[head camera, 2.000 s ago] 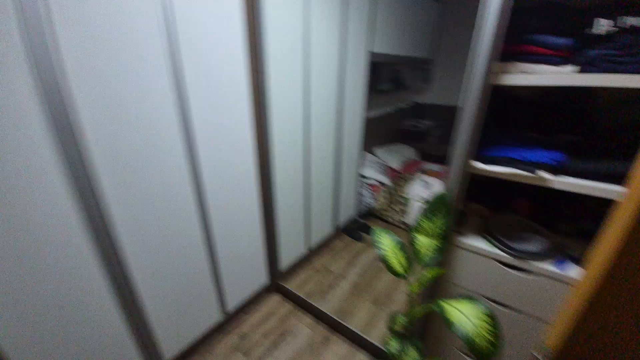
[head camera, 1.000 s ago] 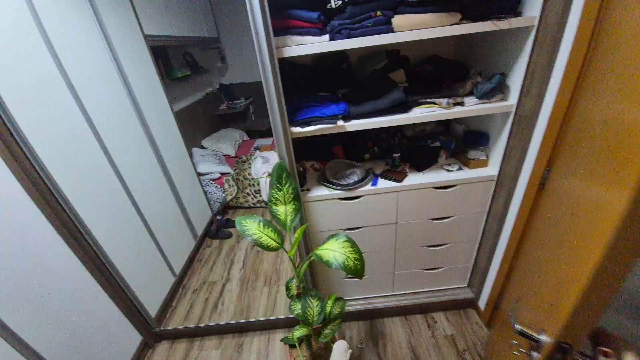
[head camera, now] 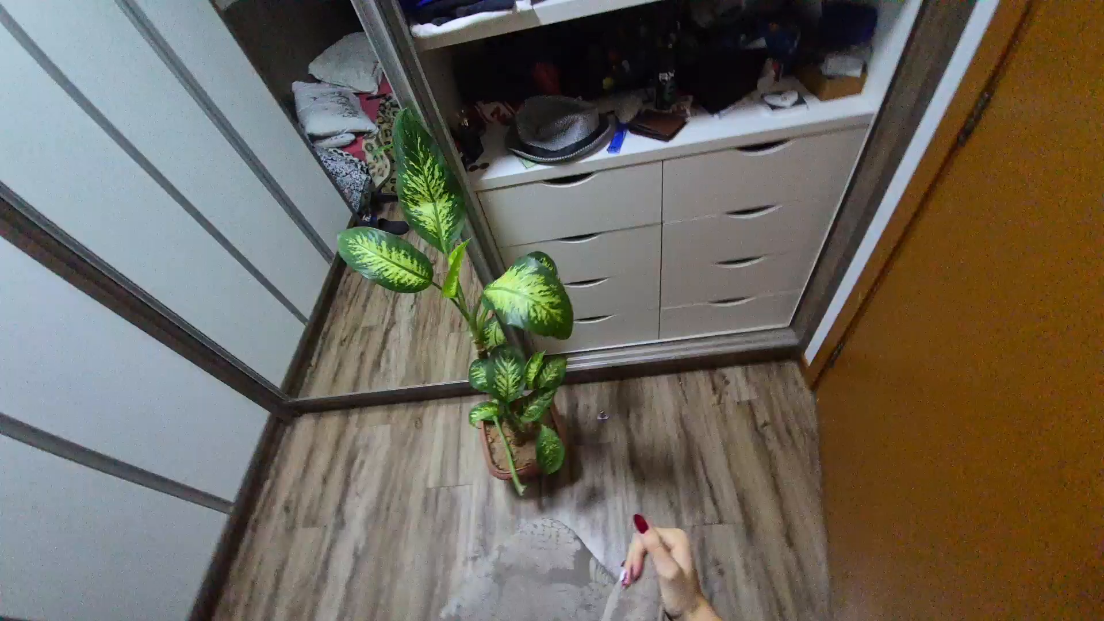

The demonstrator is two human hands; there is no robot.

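My right hand (head camera: 662, 565), with dark red nails, is at the bottom edge, right of centre. Its curled fingers pinch the edge of a thin grey cloth (head camera: 535, 573), which spreads to the left and runs out of view at the bottom. My left hand is out of view. Beyond the cloth, a dieffenbachia plant with green and yellow leaves (head camera: 528, 297) stands upright in a rectangular terracotta-coloured pot (head camera: 495, 467) on the wood-look floor. One bent stem hangs over the pot's front rim.
Behind the plant is an open wardrobe with pale drawers (head camera: 573, 203) and a shelf (head camera: 724, 129) holding a grey hat (head camera: 559, 128) and a brown wallet (head camera: 657, 125). A mirrored sliding door (head camera: 388, 345) stands to the left. At right is an orange-brown wooden door (head camera: 966, 371).
The view has tilted down towards the floor. My right hand and the grey cloth now show at the bottom, and the plant's whole pot has come into view.
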